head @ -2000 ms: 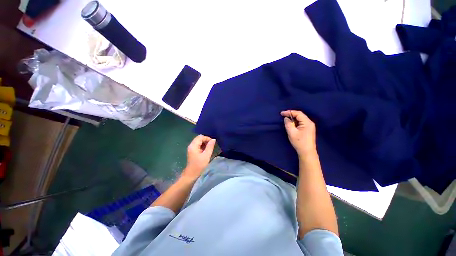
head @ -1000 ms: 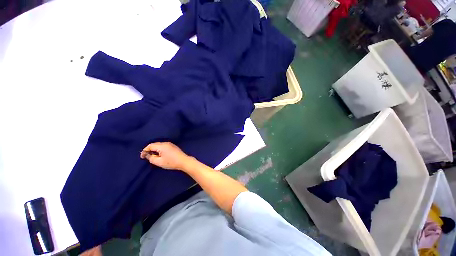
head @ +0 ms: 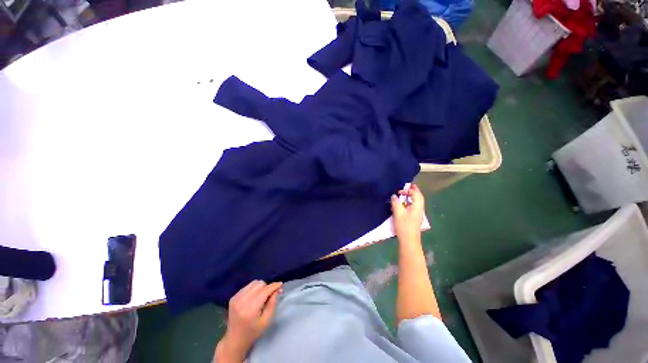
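A dark navy garment (head: 284,191) lies spread over the right part of the white table (head: 92,142), its lower edge near my body. My right hand (head: 408,204) is at the garment's right edge by the table corner, fingers pinched around a small whitish item (head: 405,194), too small to name. My left hand (head: 252,308) is at the near edge, just below the cloth, fingers curled; whether it grips anything is hidden.
More navy pieces (head: 455,92) hang over a cream bin (head: 490,145) at the table's end. A larger white bin (head: 529,287) holds navy cloth at lower right. A phone (head: 119,269) and a black flask (head: 25,262) lie at left. Another white bin (head: 604,166) stands far right.
My right hand has moved from the middle of the garment to its right edge. My left hand, almost out of view a second ago, now shows fully near my body.
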